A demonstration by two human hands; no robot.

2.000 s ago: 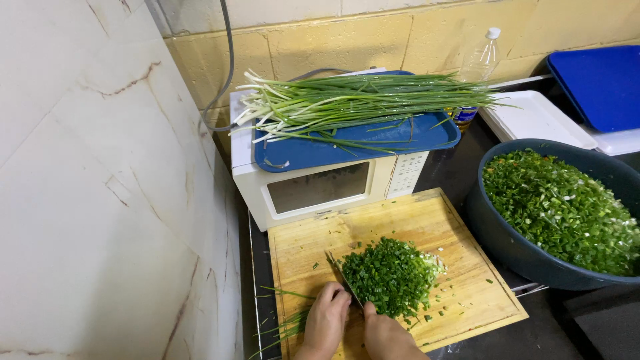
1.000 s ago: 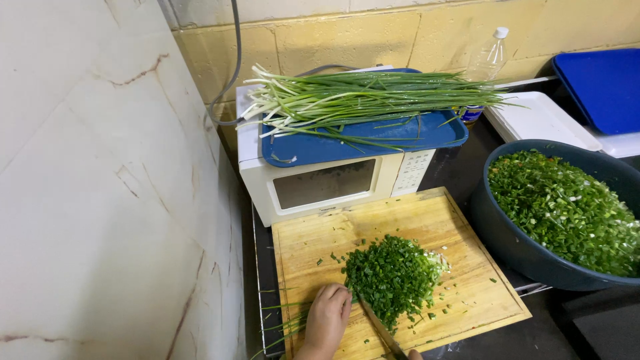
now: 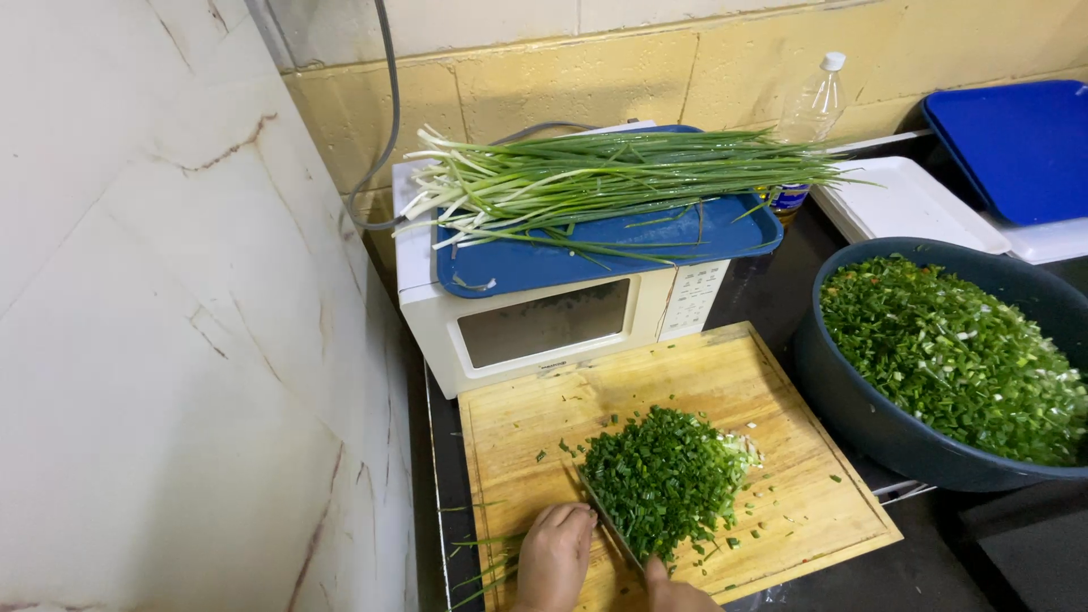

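A pile of chopped green onions (image 3: pixel 663 484) lies on a wooden cutting board (image 3: pixel 799 501). My right hand (image 3: pixel 677 592), at the bottom edge, grips a knife (image 3: pixel 614 529) whose blade stands against the pile's left side. Just left of the blade is my left hand (image 3: pixel 557 557), its fingers curled over green onion leaves (image 3: pixel 497 561) that stick out to the left; the part under the palm is hidden. Whole green onions (image 3: pixel 612 174) rest on a blue tray (image 3: pixel 527 270) behind the board.
The blue tray sits on a white microwave oven (image 3: pixel 544 327). At right stands a large dark tub (image 3: pixel 850 399) of chopped greens. Behind it are white trays (image 3: pixel 918 204), a blue lid or tray (image 3: pixel 1020 149) and a clear bottle (image 3: pixel 813 106). A marbled wall (image 3: pixel 195 340) borders the left.
My right hand was mostly out of frame one second ago; more of it shows now. The knife has moved up along the pile's left side. My left hand stays beside the pile.
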